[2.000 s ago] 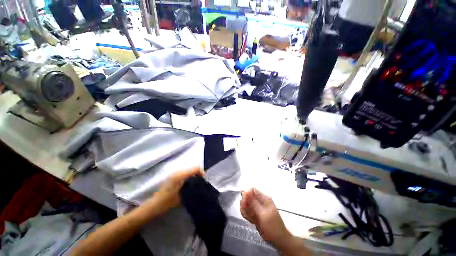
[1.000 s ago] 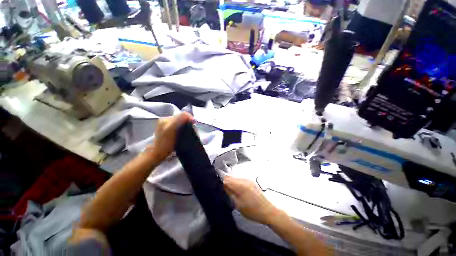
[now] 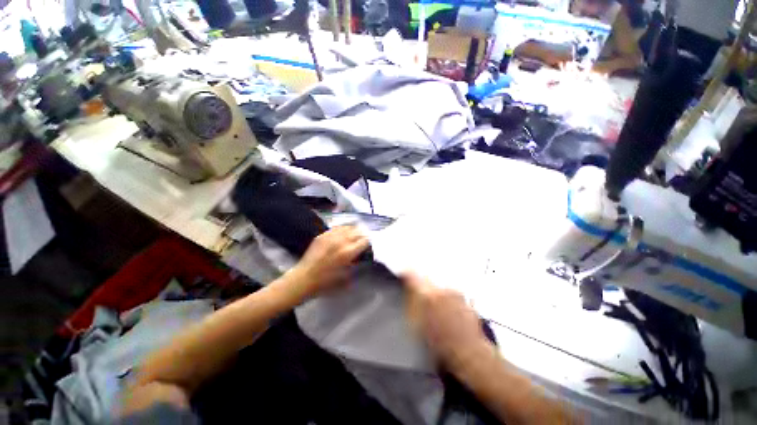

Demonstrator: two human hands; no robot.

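A light grey garment panel (image 3: 365, 319) hangs over the table's front edge, joined to a wide black panel (image 3: 278, 214) that lies up and to the left. My left hand (image 3: 336, 256) is closed on the cloth where the black and grey meet. My right hand (image 3: 441, 319) is blurred and lies at the right side of the same grey cloth; its fingertips and grip are not clear. The white sewing machine head (image 3: 598, 216) with its blue stripe stands to the right, with no cloth under its needle area.
Black strips (image 3: 676, 357) lie tangled under the machine arm. A beige machine (image 3: 187, 124) stands at left. More grey cloth (image 3: 378, 112) is heaped at the back. Grey cloth (image 3: 141, 332) and red cloth (image 3: 153, 286) are piled below left. A person's arm (image 3: 618, 46) shows at the back.
The view has turned right-to-left, so the machines sit further right. The black panel, upright between my hands before, now lies to the upper left, and grey cloth is spread between my hands.
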